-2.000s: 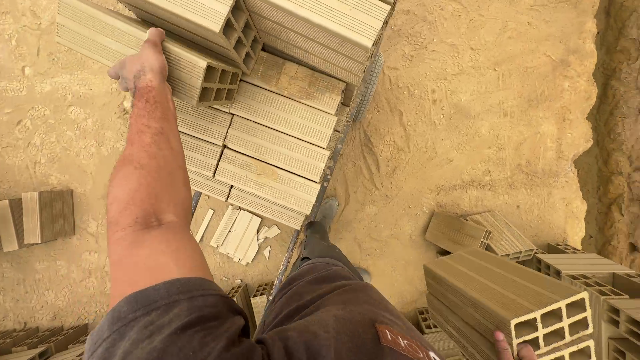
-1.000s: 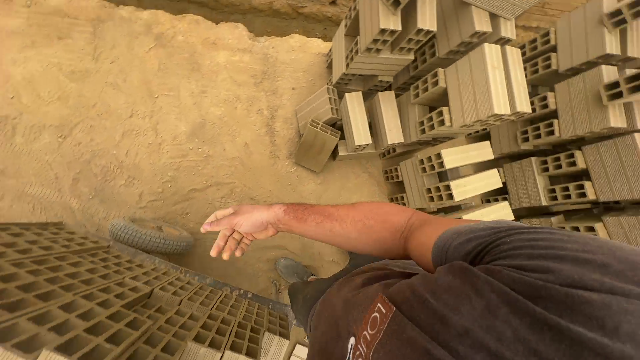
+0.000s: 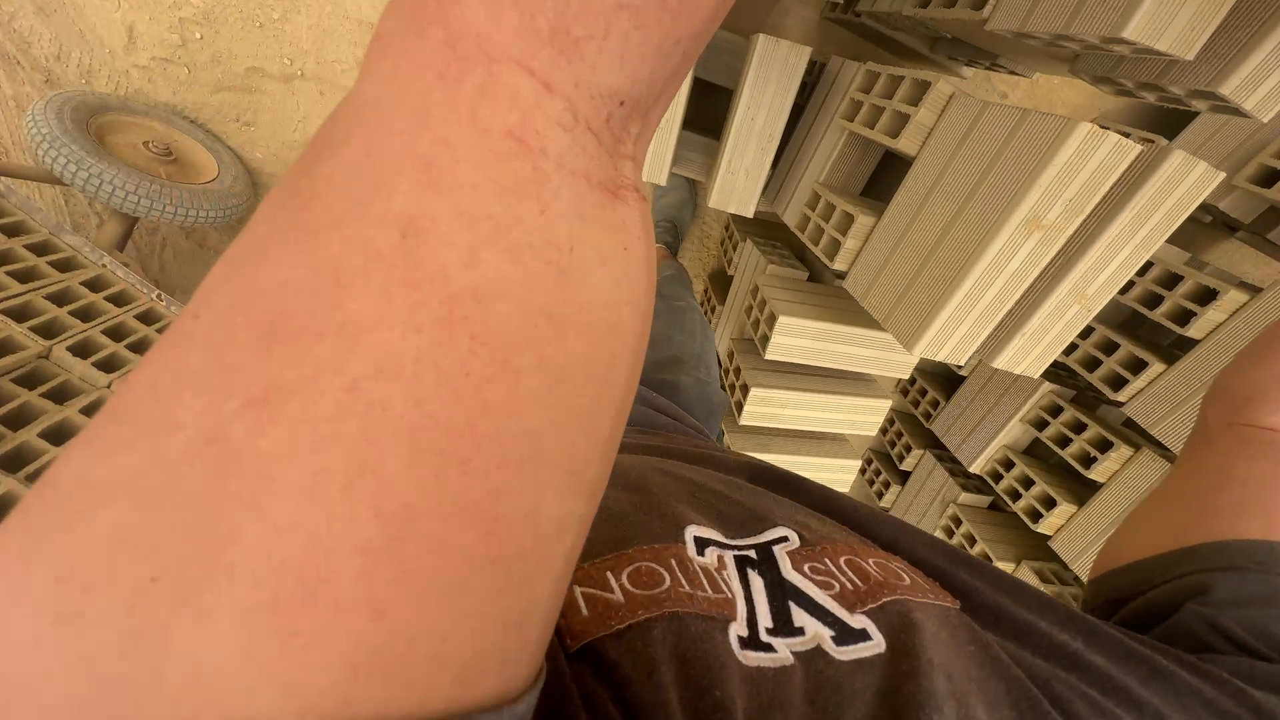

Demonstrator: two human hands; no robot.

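Note:
Neither of my hands shows. My left arm (image 3: pixel 430 330) fills the left and middle of the view, bent at the elbow, and its forearm leaves past the top edge. Part of my right arm (image 3: pixel 1200 460) is at the right edge, its hand out of view. Right of my left arm, hollow clay bricks (image 3: pixel 990 220) are piled at several angles, some with their cell openings towards me. An upright ribbed brick (image 3: pixel 760 125) stands near my left forearm. What either hand holds or touches is hidden.
At the left is a rubber-tyred wheel (image 3: pixel 150 155) with a metal axle. Below it, rows of hollow bricks (image 3: pixel 60 330) stand with cells facing up beside a metal edge. My shod foot (image 3: pixel 675 210) is on the sandy ground near the piled bricks.
The view has swung strongly. An open, empty hand seen over the sandy ground one second ago is out of view. Two seconds ago fingers of my right hand touched a hollow brick.

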